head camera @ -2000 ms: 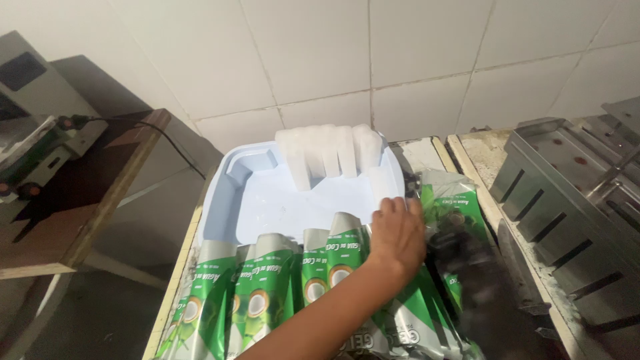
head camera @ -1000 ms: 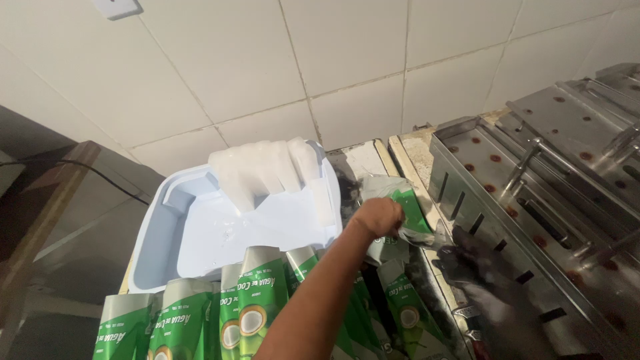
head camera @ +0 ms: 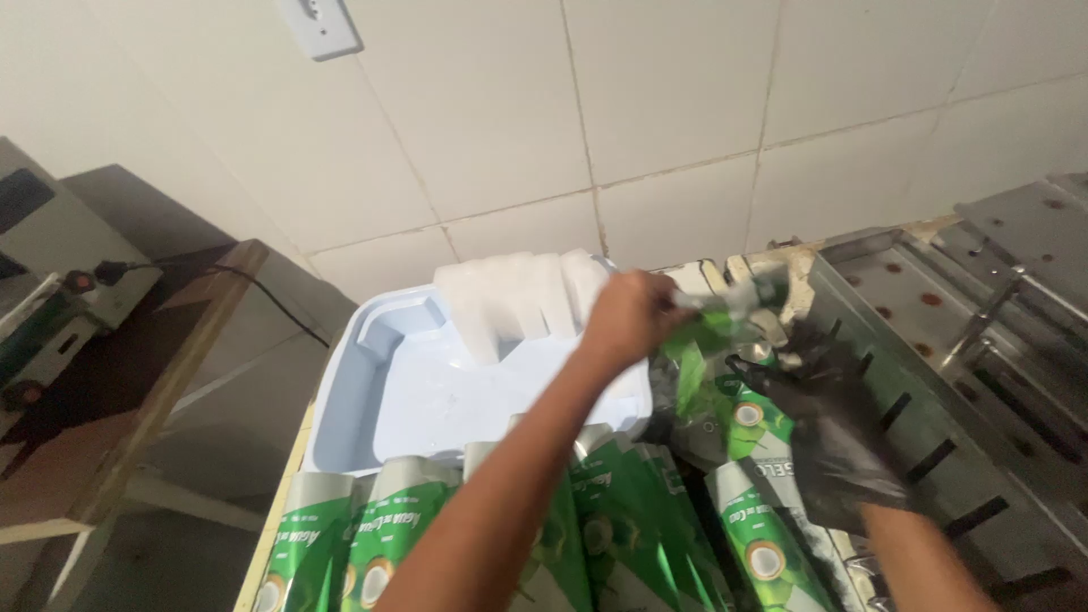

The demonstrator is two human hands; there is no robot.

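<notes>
My bare left hand (head camera: pixel 633 319) grips the edge of a green and clear plastic pouch (head camera: pixel 701 340), right of a pale blue plastic tub (head camera: pixel 348 399). My right hand (head camera: pixel 820 416), in a black glove, is blurred beside the pouch; its fingers point toward it, and whether they hold anything is unclear. White translucent frozen sticks or sleeves (head camera: pixel 518 297) lie over the tub's back rim. Green and silver printed coconut-water pouches (head camera: pixel 382 527) stand in a row along the tub's front. Another printed pouch (head camera: pixel 765 544) lies below my right hand.
At the right stand metal moulds (head camera: pixel 918 323) with slotted sides and rods. A machine (head camera: pixel 51 280) with a black cable sits on a wooden table (head camera: pixel 170 382) at the left. Behind is a tiled wall (head camera: pixel 510 110) with a power socket (head camera: pixel 319 25).
The left hand has moved from the tub's right front corner to the pouch at the right and now pulls its edge up. The view has shifted.
</notes>
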